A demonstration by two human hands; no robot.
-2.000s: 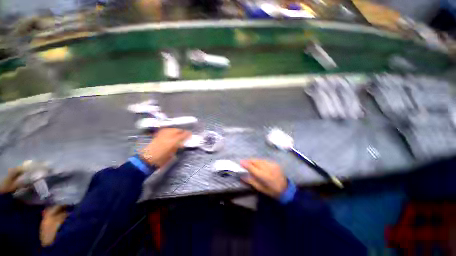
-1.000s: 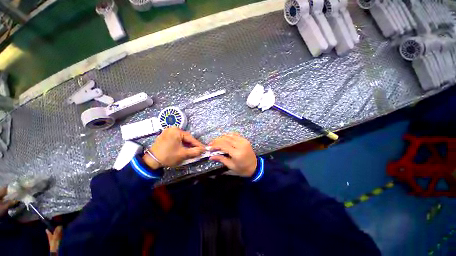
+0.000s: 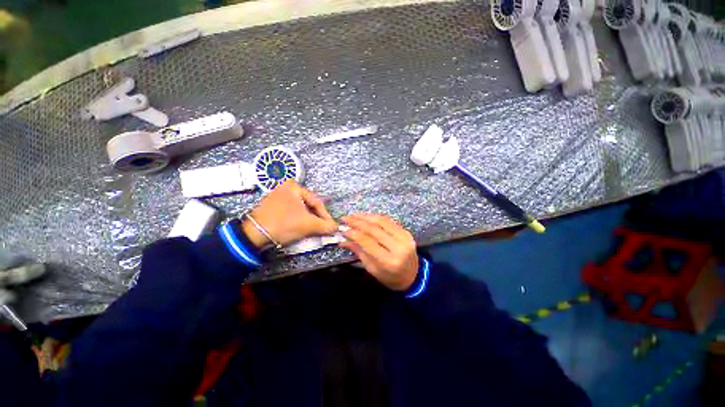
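My left hand [image 3: 290, 216] and my right hand [image 3: 383, 248] meet at the bench's front edge. Their fingertips pinch a small pale piece between them, mostly hidden by the fingers. A slim white handle cover [image 3: 312, 242] shows just below my left hand and reaches toward my right fingers. A white handheld fan [image 3: 277, 168] lies just beyond my left hand, grille up, its handle pointing left. Another white fan [image 3: 137, 151] lies further left on its side. A small thin strip [image 3: 346, 135] lies beyond my hands.
A mallet [image 3: 486, 187] with a white double-lobed head lies to the right. Rows of fans [image 3: 540, 56] lean together at the far right. Loose covers [image 3: 119, 102] lie at the left, on bubble wrap. A red stool [image 3: 656, 278] stands on the blue floor. A neighbour's hand [image 3: 49, 354] shows lower left.
Since two seconds ago, both hands have come together on small pieces; my right hand no longer holds the white part apart. Since one second ago they stay together, while the view has shifted.
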